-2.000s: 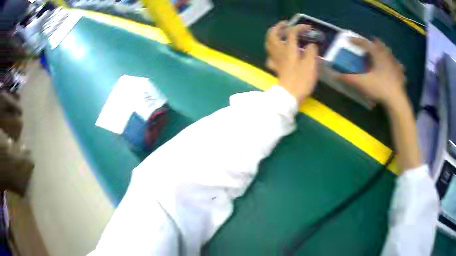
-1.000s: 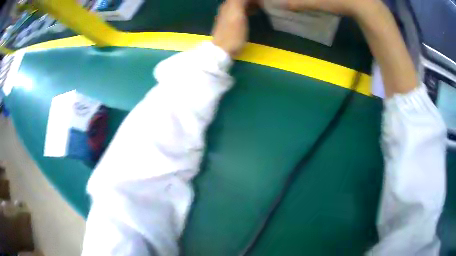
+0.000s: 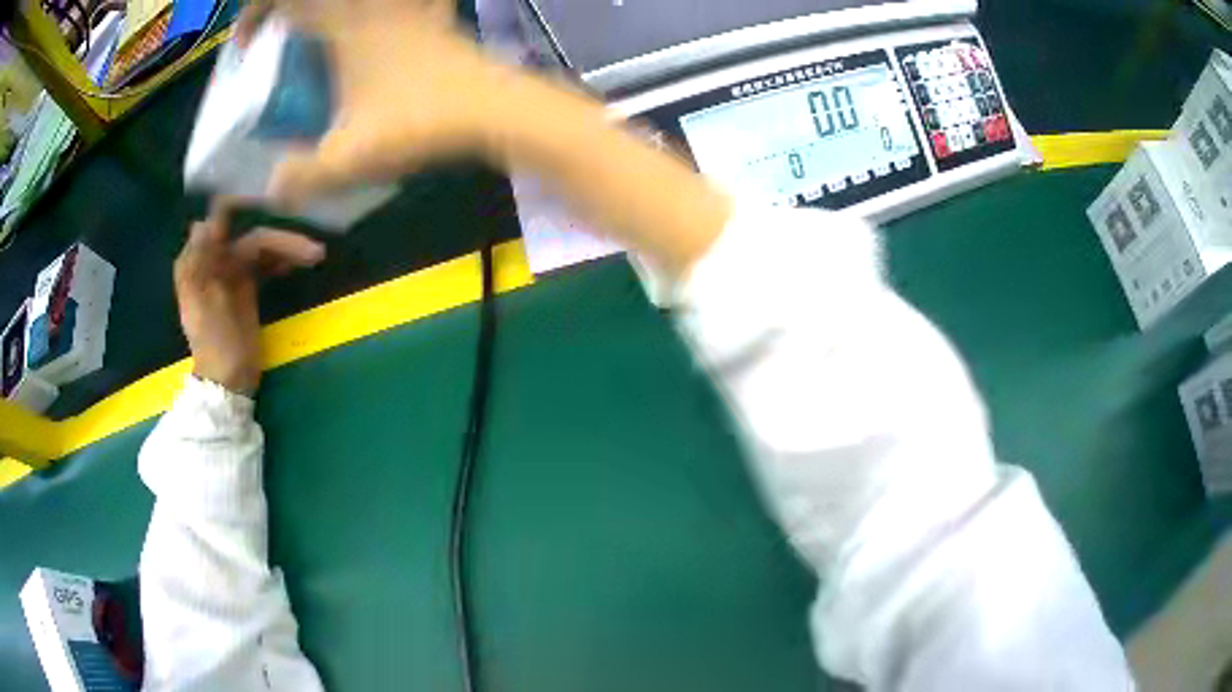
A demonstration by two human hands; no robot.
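My right hand, blurred, holds a white retail box with a blue panel at the upper left, above the dark green surface beyond the yellow strip. My left hand is just below the box, over the strip, fingers bent and apart, with nothing seen in it; whether a fingertip touches the box is unclear. The counting scale stands at the top, its display reading 0.0 with smaller zeros. My right forearm passes in front of the scale's left corner. The pan shows no box in its visible part.
White cartons with square codes stand at the right edge. Two watch boxes sit beyond the strip at left. A GPS box lies at lower left, beside my left sleeve. A black cable crosses the green mat. A pale sheet lies left of the scale.
The view has swung right, bringing the scale's display and the coded cartons into view. The held box now shows its blue panel in my right hand; my left hand is below it.
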